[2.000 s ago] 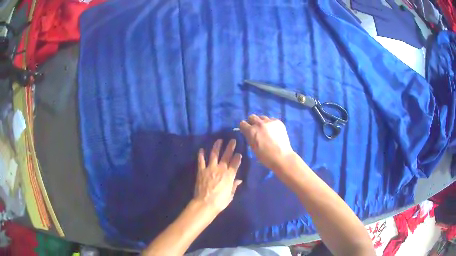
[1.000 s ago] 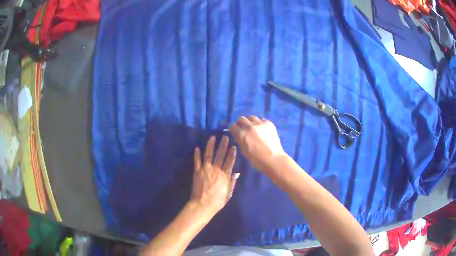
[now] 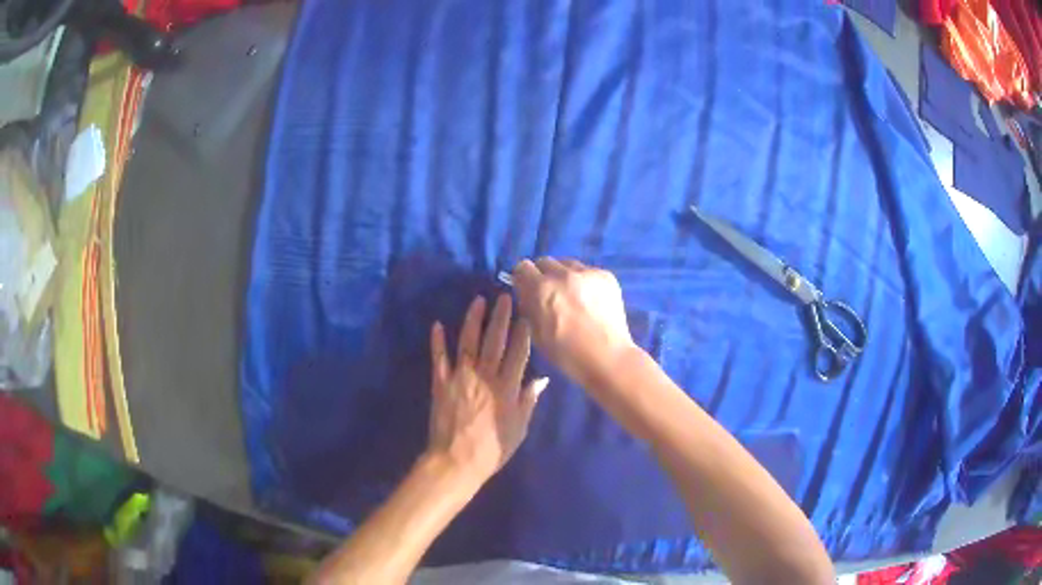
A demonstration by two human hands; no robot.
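Royal-blue shiny cloth (image 3: 434, 149) lies over the table with ripples and folds. A darker navy pattern piece (image 3: 354, 423) lies on its near part. My left hand (image 3: 480, 389) rests flat on the navy piece with the fingers spread, holding nothing. My right hand (image 3: 568, 309) is closed on a small white chalk (image 3: 505, 278), whose tip shows at the upper edge of the navy piece, just beyond my left fingertips. Long shears (image 3: 791, 280) with dark looped handles lie on the blue cloth to the right of my hands.
The grey table (image 3: 189, 263) shows at the left. Yellow and orange strips (image 3: 94, 309) lie along its left edge, beside crumpled clear plastic (image 3: 25, 251). Navy pieces (image 3: 971, 143) and an orange heap (image 3: 988, 51) are at the far right. Red and green scraps (image 3: 86, 486) are at the lower left.
My right hand and the chalk have moved left along the edge of the navy piece. My left hand stays spread on it. The view has shifted, so the cloth and shears appear further right.
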